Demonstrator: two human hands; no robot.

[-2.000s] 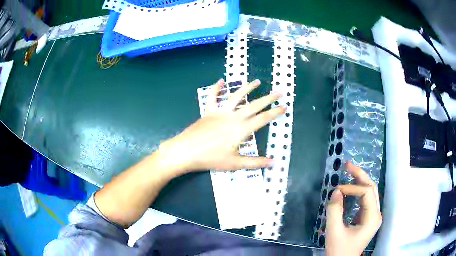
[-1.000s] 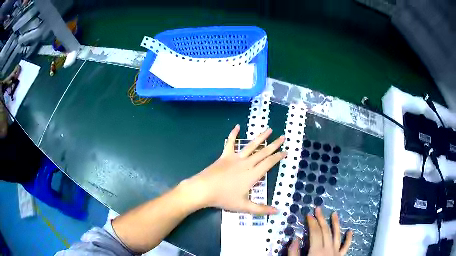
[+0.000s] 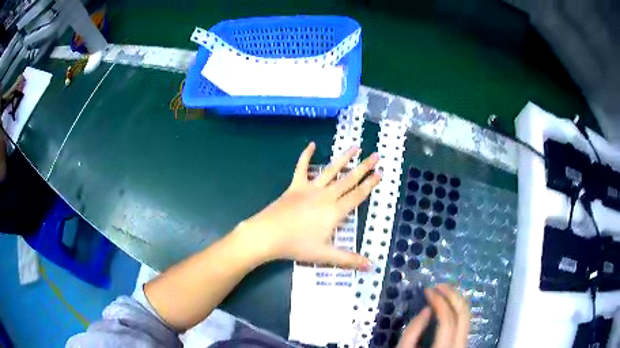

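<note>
My left hand lies spread, palm down, over the label sheet and touches the perforated white strips; its fingers are apart. A clear pad sheet with round black pads in rows lies to the right of the strips. The right part of that sheet has only empty circle marks. My right hand is at the bottom edge, partly cut off and blurred, over the lower pad sheet with curled fingers. Whether it holds a pad cannot be told.
A blue plastic basket with white paper and a draped perforated strip stands at the back. A white foam tray with black electronic units is at the right. Rubber bands lie beside the basket. Part of another person shows at the far left.
My right hand has moved from the right part of the pad sheet to its lower part, and its fingers have curled since a second ago. My left hand stays spread on the sheets. The view has shifted.
</note>
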